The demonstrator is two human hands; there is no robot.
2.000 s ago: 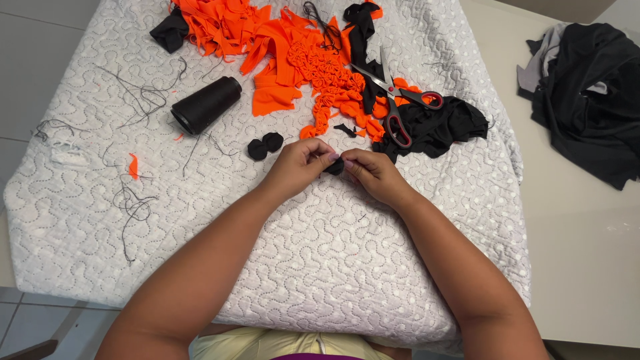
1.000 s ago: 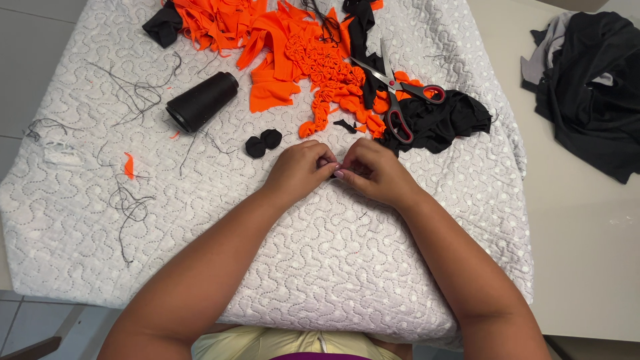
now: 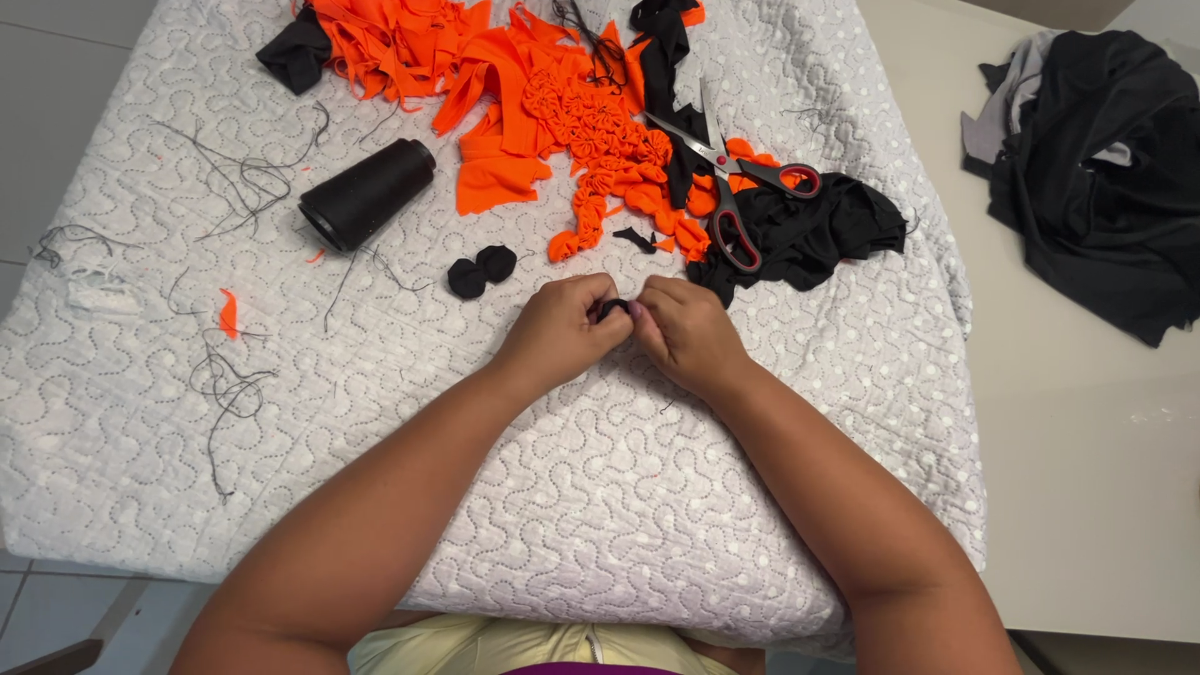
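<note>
Between the fingertips of my left hand (image 3: 572,328) and my right hand (image 3: 684,328) is a small piece of black fabric (image 3: 614,307), mostly hidden by the fingers. Both hands pinch it, nearly touching each other. Two small gathered black fabric rounds (image 3: 481,272) lie side by side just beyond my left hand. Farther left, a cone of black thread (image 3: 367,194) lies on its side. Beyond my right hand, spread scissors (image 3: 722,162) with black and red handles rest partly on bunched black fabric (image 3: 816,230). Gathered orange fabric rounds (image 3: 600,141) lie heaped left of the scissors.
A white quilted cover (image 3: 600,487) lies under everything. Orange fabric strips (image 3: 403,47) and a black scrap (image 3: 298,52) are at the far side. Loose dark threads (image 3: 230,384) and an orange snippet (image 3: 228,314) lie at left. Black cloth (image 3: 1097,178) sits on the pale surface at right.
The black piece between my fingers showed two seconds ago, was almost hidden one second ago, and shows again now. My fingers have shifted around it; both hands stay in about the same place.
</note>
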